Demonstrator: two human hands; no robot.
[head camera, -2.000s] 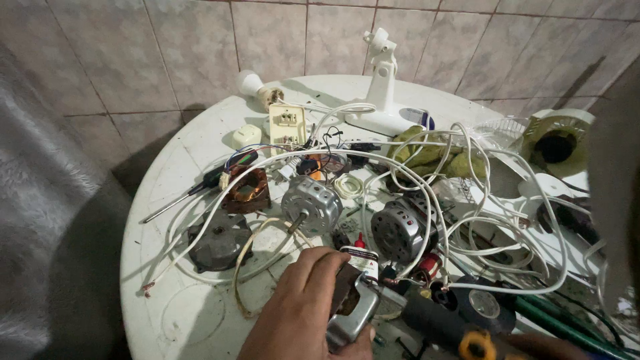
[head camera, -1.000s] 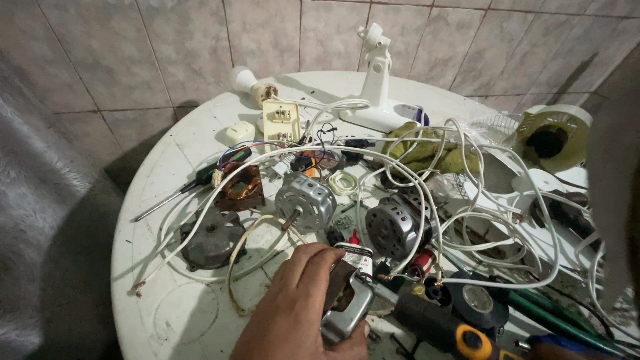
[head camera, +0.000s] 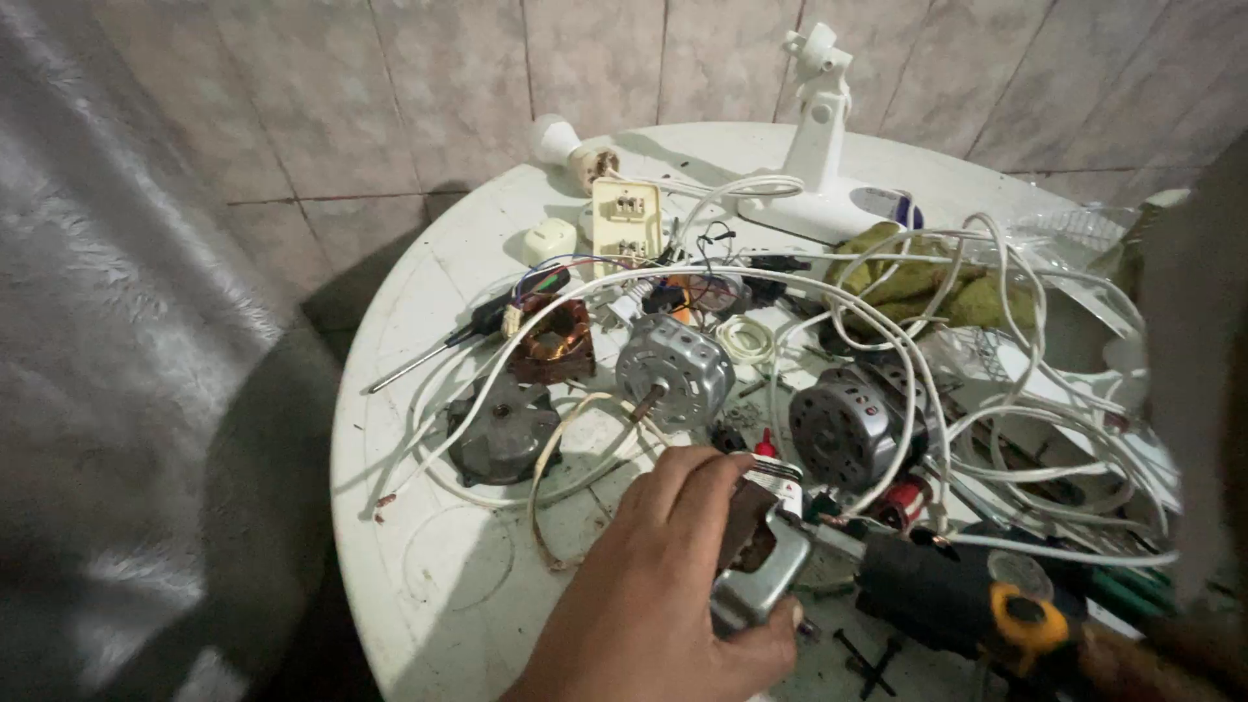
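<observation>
My left hand (head camera: 673, 575) grips a small electric motor (head camera: 756, 570) with a brown core and a silver metal housing, near the table's front. A black and orange tool (head camera: 936, 590), perhaps a power screwdriver, meets the motor's right side with its metal tip. My right hand (head camera: 1136, 668) is dark and blurred at the lower right edge, at the tool's rear; its fingers are mostly hidden. Behind the held motor stand a small container with a red nozzle (head camera: 765, 445) and two silver motors, one in the middle (head camera: 675, 375) and one further right (head camera: 846, 429).
Loops of white cable (head camera: 1033, 390) spread over the round white table (head camera: 390, 585). Around them lie a screwdriver (head camera: 419, 366), a copper-wound stator (head camera: 553, 336), a grey motor cover (head camera: 502, 429), a green cloth (head camera: 907, 278) and loose screws (head camera: 868, 663). A white fan stand (head camera: 819, 146) stands behind.
</observation>
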